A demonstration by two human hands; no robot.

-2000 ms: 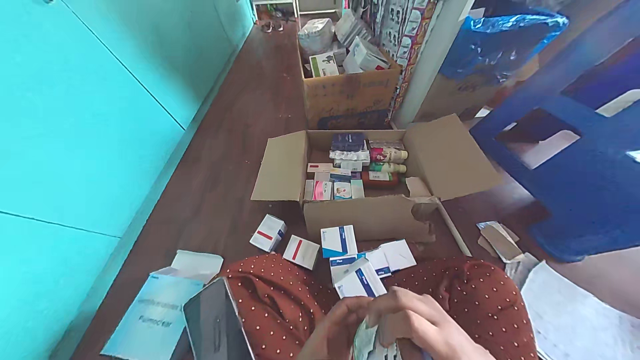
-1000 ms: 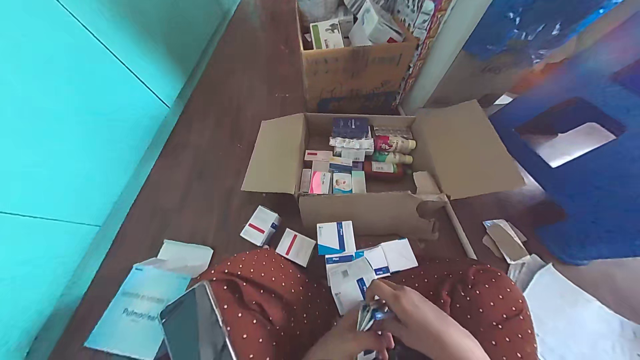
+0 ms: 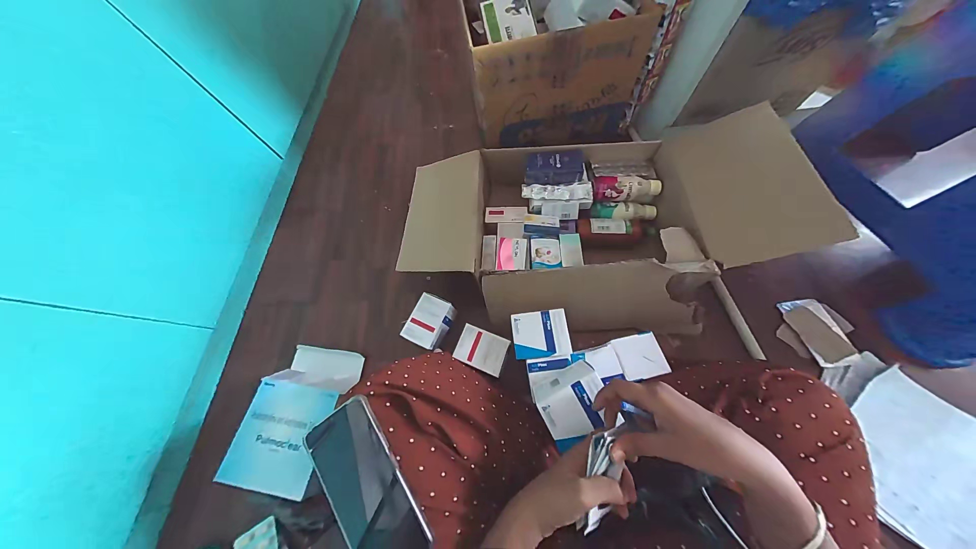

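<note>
My left hand grips a small stack of foil blister strips low in the view, over my lap. Above it, my right hand has its thumb and fingers at the upper end of the same stack. Just beyond my hands lie several white and blue medicine cartons, partly overlapping, with one white carton behind them. To their left, two white cartons with a red stripe rest on the floor. An open cardboard box farther off holds small cartons, a dark blue box and bottles lying on their sides.
A phone leans by my left knee, beside a light blue carton. Behind the open box stands a fuller cardboard box. A blue plastic chair, torn cardboard and a white sheet are at the right; a turquoise wall runs along the left.
The fingers of my right hand have shifted on the stack of blister strips, which now stands more upright between both hands. The cartons on the floor have stayed in place.
</note>
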